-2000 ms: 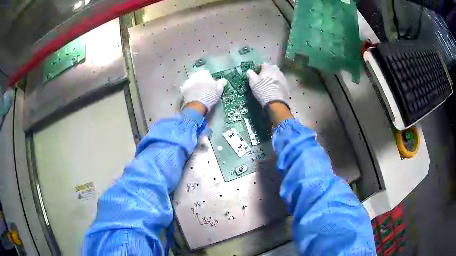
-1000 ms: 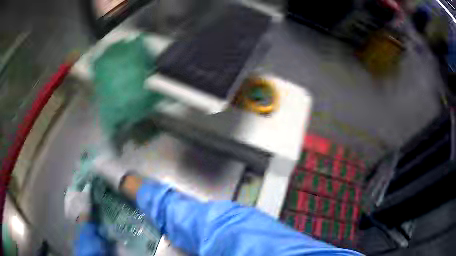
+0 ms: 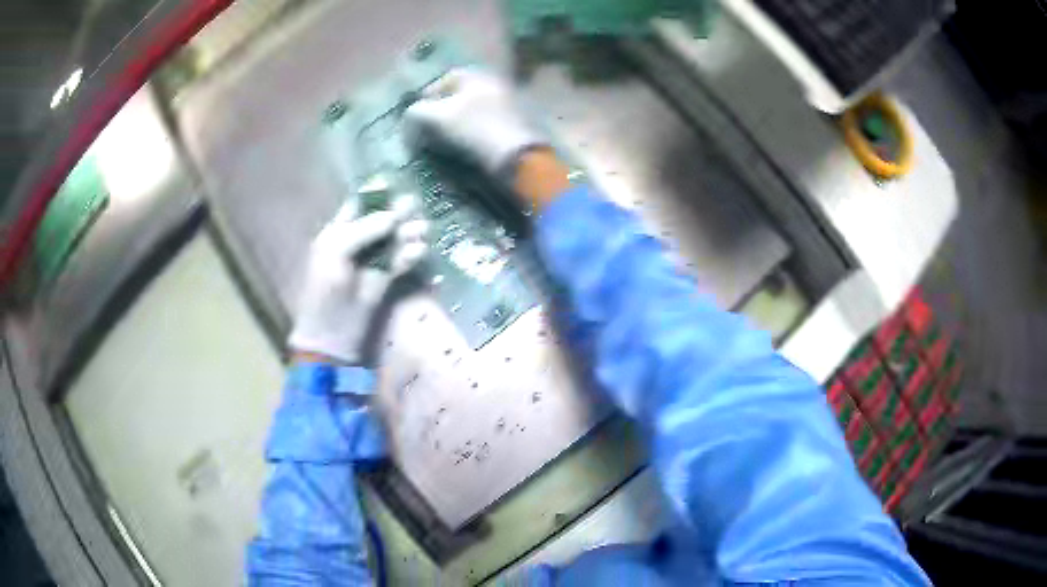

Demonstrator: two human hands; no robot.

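The pale green fixture base [image 3: 459, 312] lies tilted on the perforated metal table [image 3: 459, 419], with green circuit boards [image 3: 442, 201] in it. My left hand [image 3: 356, 269], in a white knit glove, is at the fixture's left edge, fingers curled around a small dark green board [image 3: 373, 206]. My right hand [image 3: 477, 120], also gloved, is over the upper part of the fixture, fingertips down at the boards. It is blurred, and whether it grips a board cannot be told.
A darker green plate [image 3: 609, 17] stands at the top edge by the keyboard [image 3: 861, 40]. A yellow ring button [image 3: 878, 135] is on the white housing at right. A red tray stack [image 3: 901, 390] is at lower right. Another green plate [image 3: 71, 218] lies at far left.
The view swung right to the tray stack and back to the table. My left hand has moved down from the fixture's upper part to its left edge, now with a small board in it.
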